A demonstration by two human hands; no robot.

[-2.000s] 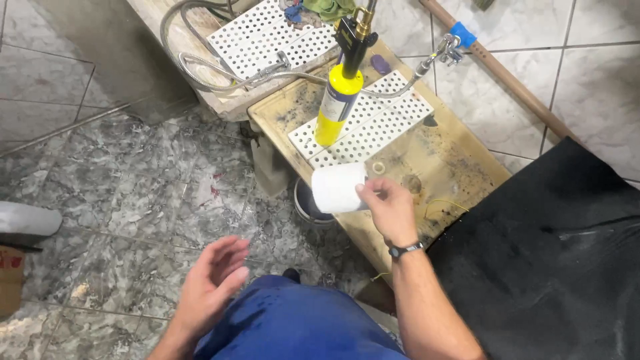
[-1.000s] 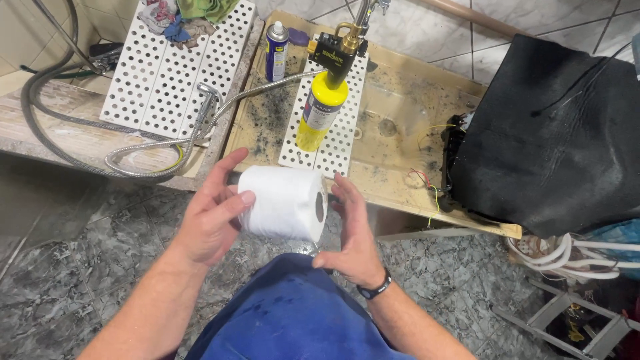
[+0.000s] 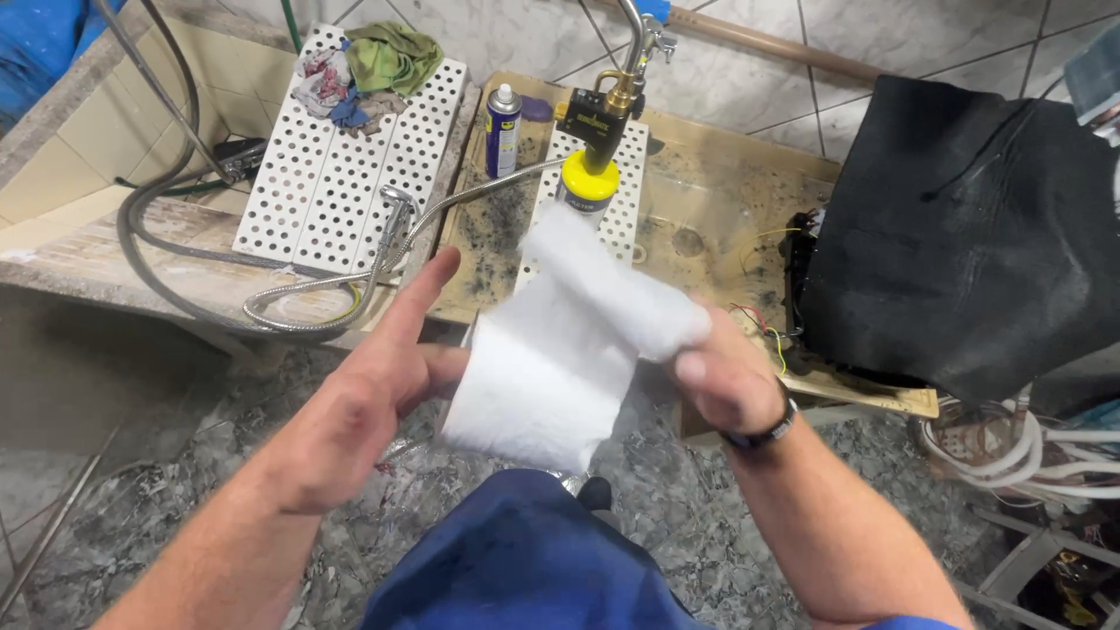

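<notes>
A roll of white paper (image 3: 534, 394) hangs before my body at the middle of the head view. My left hand (image 3: 376, 394) is at its left end, with fingers reaching into or behind that end and the others spread. At the roll's right, my right hand (image 3: 722, 376) grips a folded, loose length of the paper (image 3: 617, 284), drawn up and blurred. Beyond the paper stands a yellow gas cylinder (image 3: 589, 179) with a black torch head (image 3: 595, 122) and brass fittings.
Left of the cylinder stands a spray can (image 3: 503, 131). Perforated white panels (image 3: 350, 175) carry crumpled rags (image 3: 394, 57), with a metal-braided hose (image 3: 472, 192) nearby. A black sheet (image 3: 954, 236) covers the stained basin's (image 3: 709, 197) right part; coiled white tubes (image 3: 989, 455) lie lower right.
My right hand came to the roll from two seconds ago's one-handed hold to both hands around it. Since one second ago, a length of paper has been pulled off and folded up in my right hand.
</notes>
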